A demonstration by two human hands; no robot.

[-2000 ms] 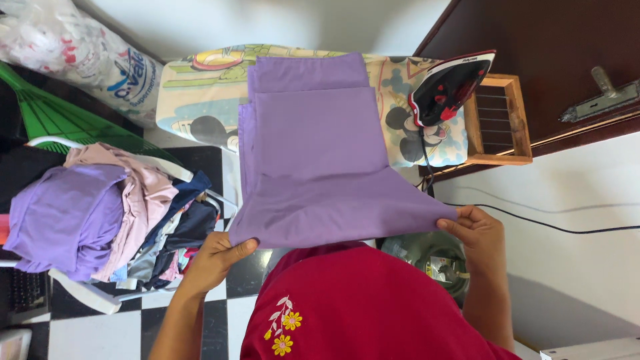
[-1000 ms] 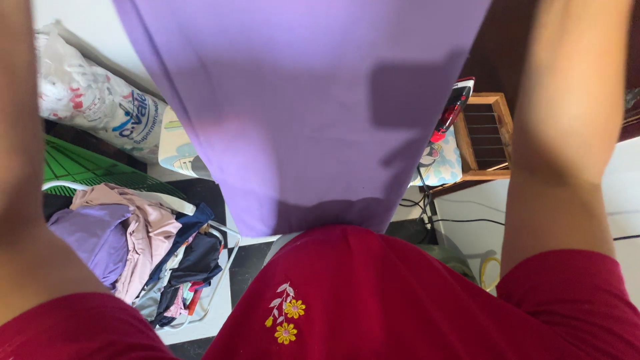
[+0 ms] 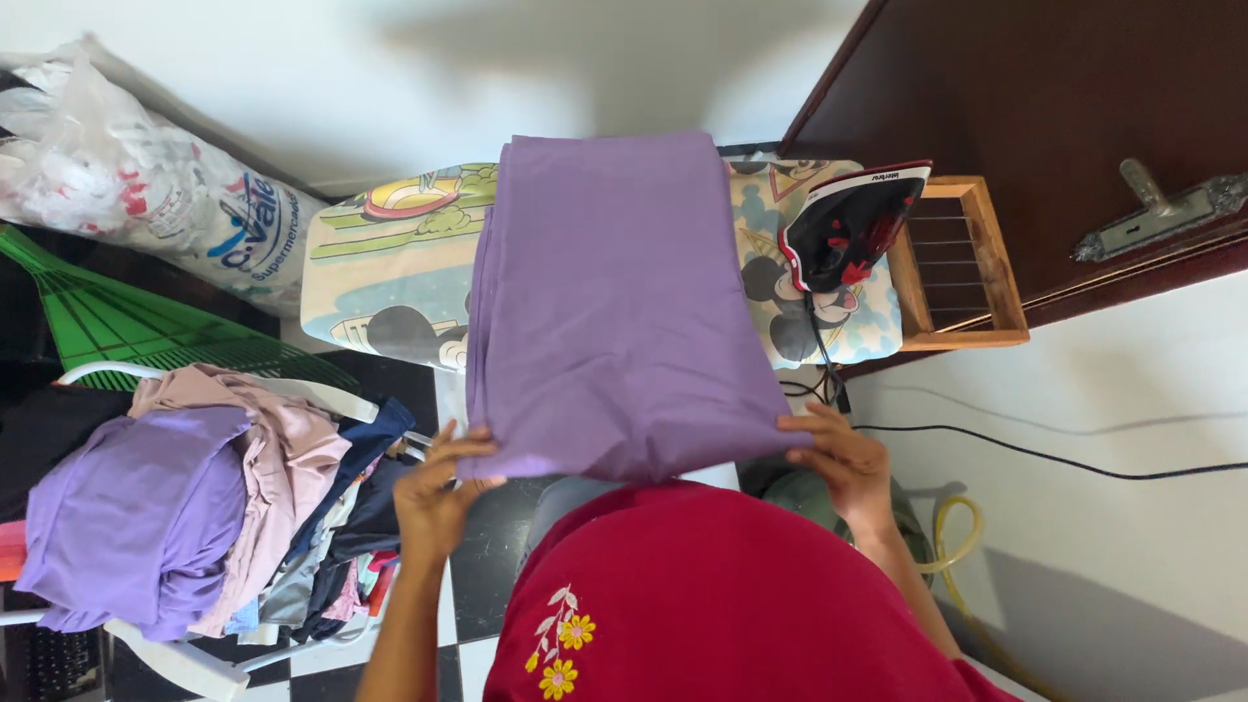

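A folded purple cloth (image 3: pixel 614 283) lies across the ironing board (image 3: pixel 390 263), its near edge hanging over the board's near side. My left hand (image 3: pixel 444 483) pinches the near left corner between thumb and fingers. The near right corner is held by my right hand (image 3: pixel 838 458). To the right of the cloth, a black, red and white clothes iron (image 3: pixel 853 229) rests on the wooden-framed end of the board, its cord running down beside it. The board's cover bears cartoon prints.
On the left, a chair (image 3: pixel 175 668) carries piled clothes (image 3: pixel 136 517), with a green rake head (image 3: pixel 127 312) behind. Stuffed plastic bags (image 3: pixel 195 195) lean at the back left wall. A brown door (image 3: pixel 1024 107) stands right; a black cord (image 3: pixel 1024 453) and yellow hose (image 3: pixel 960 546) run below.
A second ago the cloth was raised in front of me between lifted arms; now it lies over the board and both hands are low at its near corners.
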